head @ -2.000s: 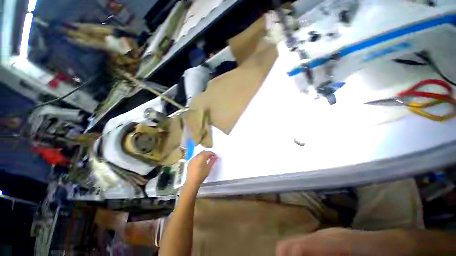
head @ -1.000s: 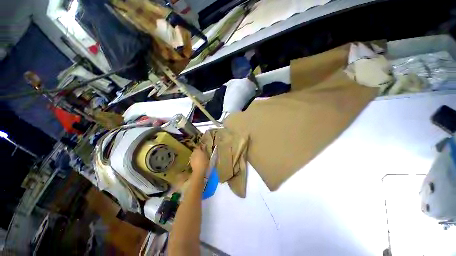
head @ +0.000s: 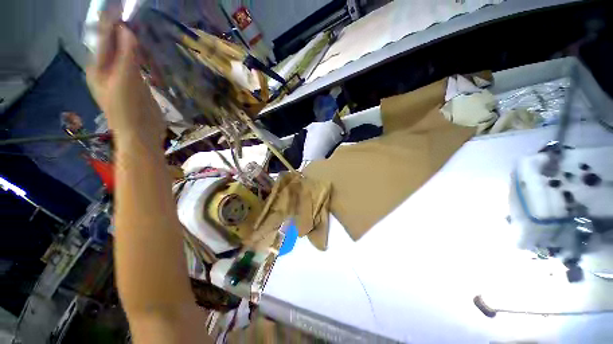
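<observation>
My left hand (head: 117, 64) is raised high at the upper left, blurred, with its forearm crossing the left side of the view. Whether its fingers hold anything cannot be told. My right hand is out of the picture. Below and right of the left hand, a yellow-tan roll (head: 234, 209) sits in a white ring. Crumpled tan pieces (head: 314, 207) lie beside it, against a large flat tan panel (head: 386, 176) on the white table. A blue piece (head: 288, 238) lies under the edge of the crumpled pieces.
The sewing machine (head: 561, 198) stands at the right, blurred. A small brown curved bit (head: 484, 306) lies on the white table (head: 417, 269). Pale crumpled cloth (head: 470, 109) is at the panel's far end. A thin stick (head: 267, 141) slants above the roll.
My left hand has risen from beside the roll and crumpled pieces to the upper left. The view has shifted, bringing more of the machine in at right. My right hand, seen two seconds ago, is gone.
</observation>
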